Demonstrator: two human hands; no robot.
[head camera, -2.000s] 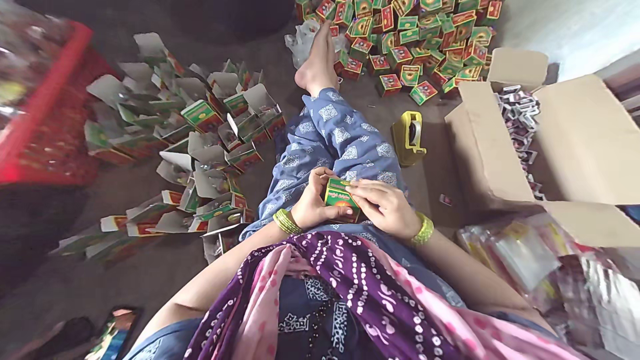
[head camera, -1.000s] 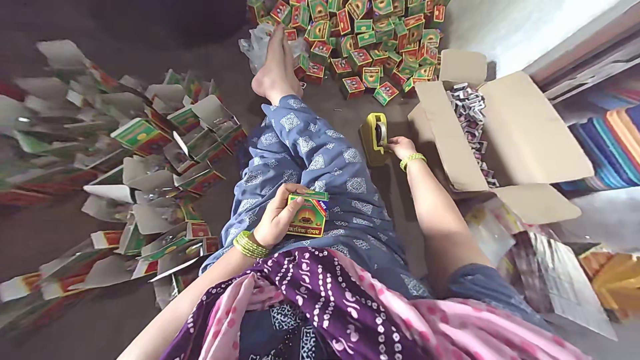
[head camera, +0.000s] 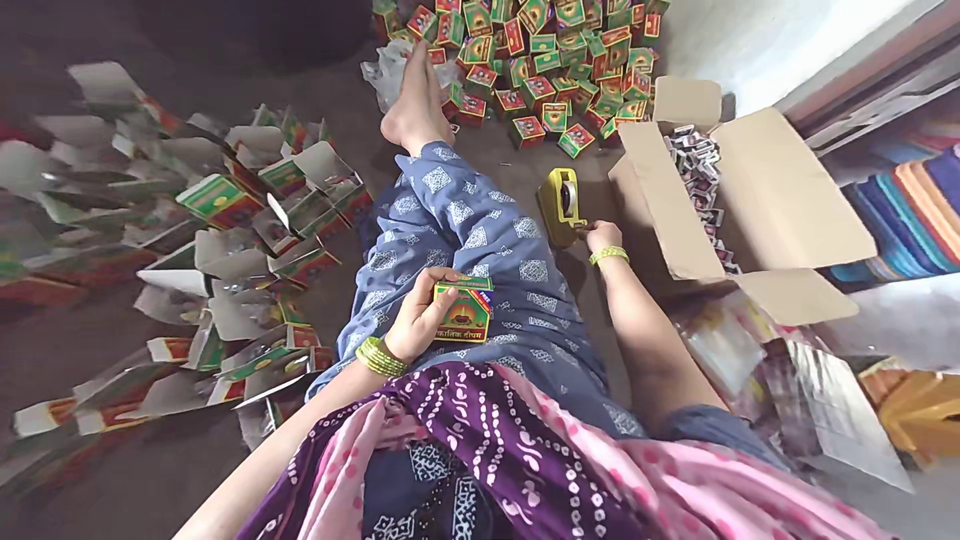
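My left hand (head camera: 424, 315) holds a small green and red printed cardboard box (head camera: 463, 319) upright on my lap, thumb on its front and fingers at its top left. My right hand (head camera: 601, 238) is at the near end of a yellow tape dispenser (head camera: 556, 206), which stands on the floor to the right of my legs. The fingertips touch or nearly touch its cutting end; whether they pinch a piece of tape is too small to tell. A white-looking roll (head camera: 570, 198) sits in the dispenser.
Many open-flapped printed boxes (head camera: 217, 199) stand at the left. Closed boxes (head camera: 555, 118) lie heaped beyond my foot, beside a clear plastic bag (head camera: 390, 73). An open carton (head camera: 795, 195) with many small packets (head camera: 697, 176) is at the right, with folded cloths (head camera: 911, 210) behind and plastic packets (head camera: 720, 337) nearer.
Two seconds ago both hands were on the box at my lap. My right hand has since left it and moved out to the tape dispenser; my left hand has kept hold of the box.
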